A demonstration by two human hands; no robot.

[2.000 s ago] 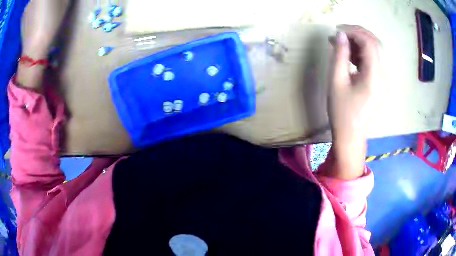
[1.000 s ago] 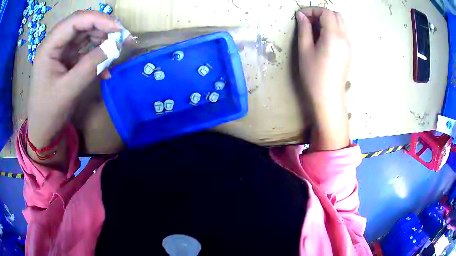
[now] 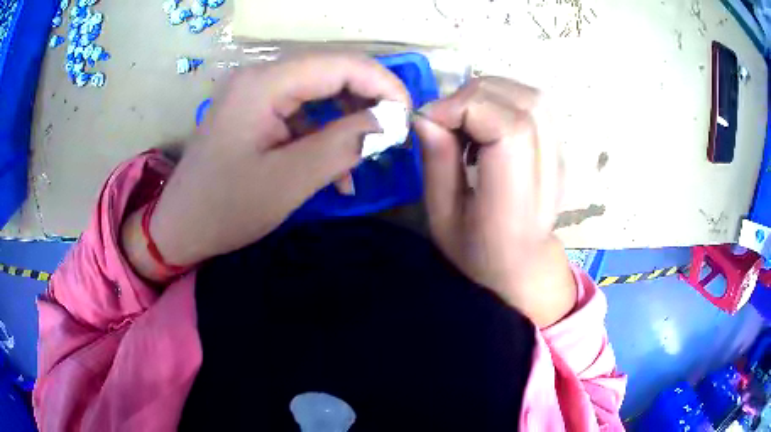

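My left hand (image 3: 254,152) is over the blue tray (image 3: 389,198), its thumb and forefinger pinched on a small component, mostly hidden by the fingers and the white finger wrap (image 3: 386,128). My right hand (image 3: 499,160) meets it at the fingertips, thumb and forefinger closed on a thin dark metal pin (image 3: 416,116) that touches or nearly touches the left fingertips. The hands cover most of the tray, and the components inside it are hidden.
Loose blue-and-white components (image 3: 84,42) lie at the upper left, with another group (image 3: 193,13) beside them and a single one (image 3: 189,64) below. Thin metal pins (image 3: 562,15) are scattered at the upper right. A phone (image 3: 724,101) lies far right. A red stool (image 3: 723,274) stands beyond.
My left hand has moved right over the tray, and my right hand has moved left and down from the metal pins to meet it. The tray is now largely covered.
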